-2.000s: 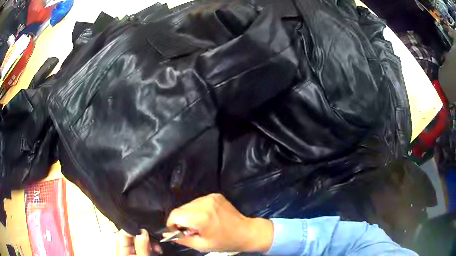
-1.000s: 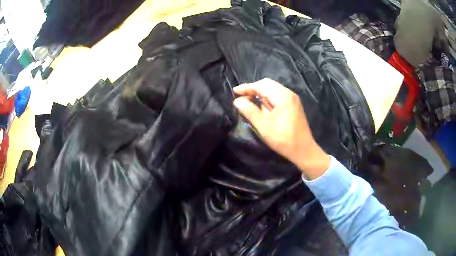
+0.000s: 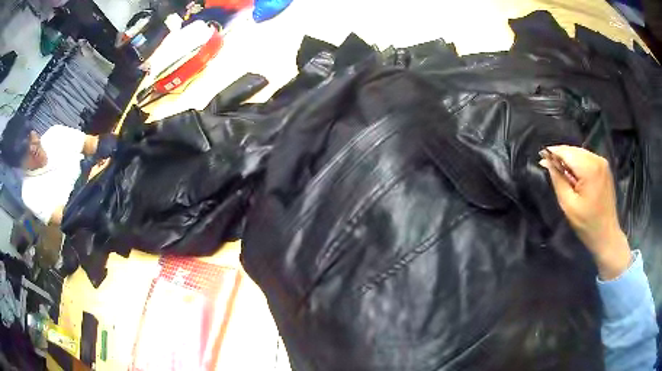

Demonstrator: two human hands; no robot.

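Observation:
A large black shiny leather jacket (image 3: 406,246) lies spread over the table in front of me, with raised parallel seams across its creased shell. My right hand (image 3: 584,196) is over its right part, fingers curled in. A small thin tip shows at the fingertips, and it looks like thread snips (image 3: 544,154), mostly hidden in the fist. Whether the fingertips touch the jacket I cannot tell. My left hand is not in view.
More black jackets (image 3: 181,181) lie to the left. A person in a white top (image 3: 54,170) is at the far left table edge. A red and white plastic packet (image 3: 185,311) lies at the lower left. A red-edged item (image 3: 190,69) lies at the back left.
The view has swung left. The jacket lies differently, with a broad seamed shell panel now facing up. My right hand now shows further right. My left hand, seen two seconds ago, is out of view.

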